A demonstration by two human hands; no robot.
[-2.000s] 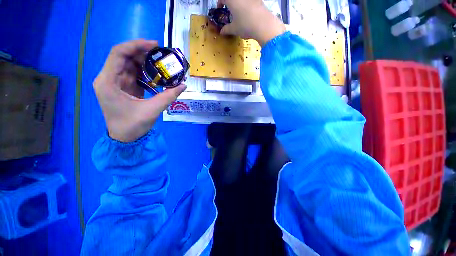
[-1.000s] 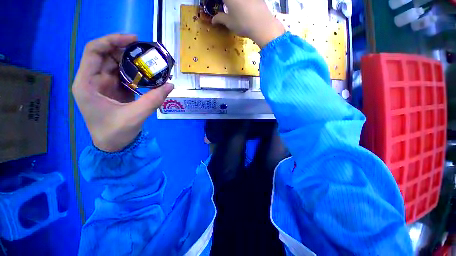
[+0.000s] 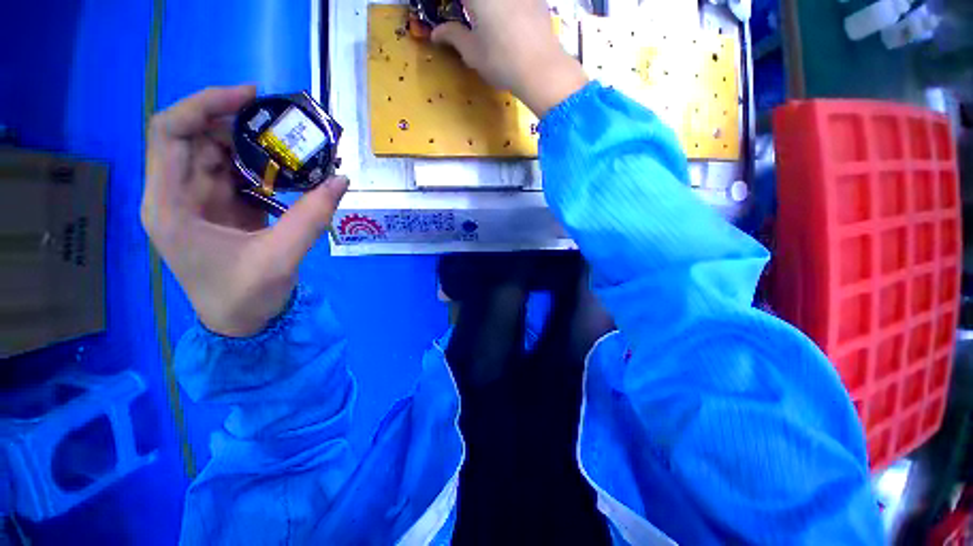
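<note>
My left hand (image 3: 219, 219) holds an open round black watch body (image 3: 286, 142) between thumb and fingers, left of the machine. A silver-and-yellow battery block shows inside it. My right hand (image 3: 493, 41) is at the top edge of the view, over the left yellow fixture plate (image 3: 448, 112). Its fingers are at a dark round unit (image 3: 440, 11) at the plate's far edge. The unit is cut off by the frame and partly hidden by the fingers, so I cannot tell whether they grip it.
The white machine's front edge (image 3: 427, 226) is before my lap. A second yellow plate (image 3: 694, 101) is on the right. A red pocket tray (image 3: 816, 245) stands at the right, white bottles (image 3: 877, 19) beyond it. A cardboard box (image 3: 48, 251) and blue stool (image 3: 80, 437) are at left.
The machine and its plates have shifted slightly left and up in view. My left hand with the watch body has moved left. My right hand stays at the dark unit.
</note>
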